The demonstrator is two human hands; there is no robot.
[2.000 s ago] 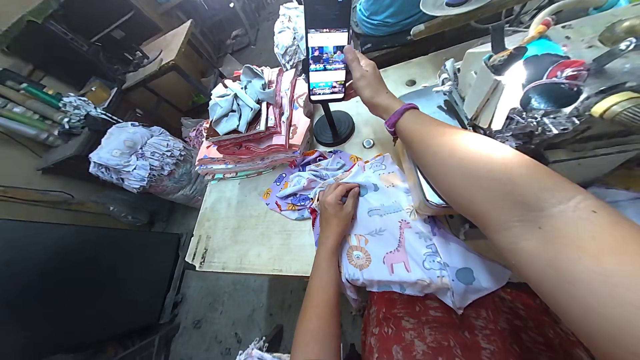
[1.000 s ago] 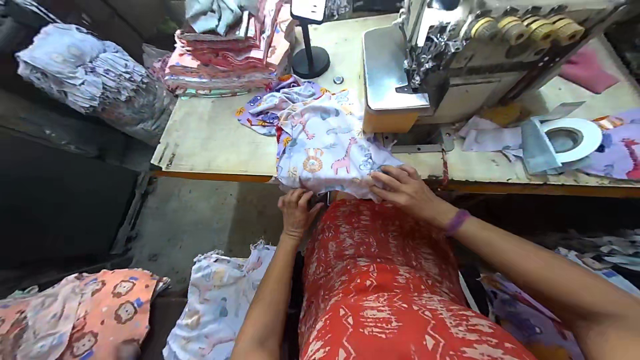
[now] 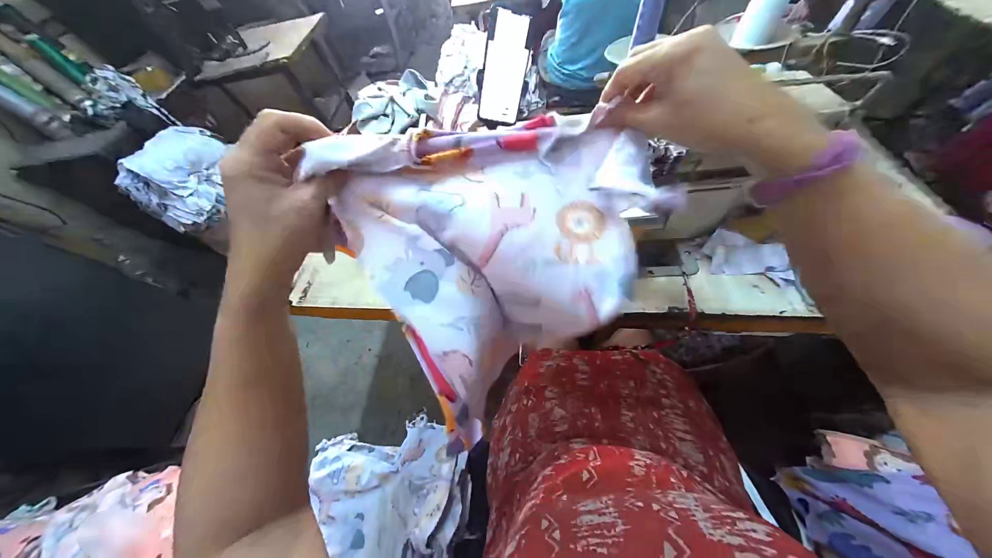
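A white cloth piece printed with animals [image 3: 504, 225] hangs spread in the air between my two hands, over the front edge of the sewing table. My left hand [image 3: 279, 186] grips its upper left corner. The upper right part is pinched in the fingers of my right hand [image 3: 666, 93], which has a purple band at the wrist. Along the top and at the lower tip, a purple cloth with red and orange print shows. The cloth's lower part hangs above my lap, which is covered by red patterned fabric [image 3: 620, 465].
Behind the cloth stands a phone [image 3: 505, 66] with a lit screen. The table's front edge [image 3: 341, 312] runs across the middle. Bundled cloth [image 3: 174, 178] lies at the left, cloth pieces [image 3: 372, 488] are below, and more [image 3: 876, 496] at lower right. A person in blue [image 3: 585, 43] is beyond.
Both hands have risen from the table's front edge, lifting the animal-print cloth off the table and stretching it between them. The view has tilted up again.
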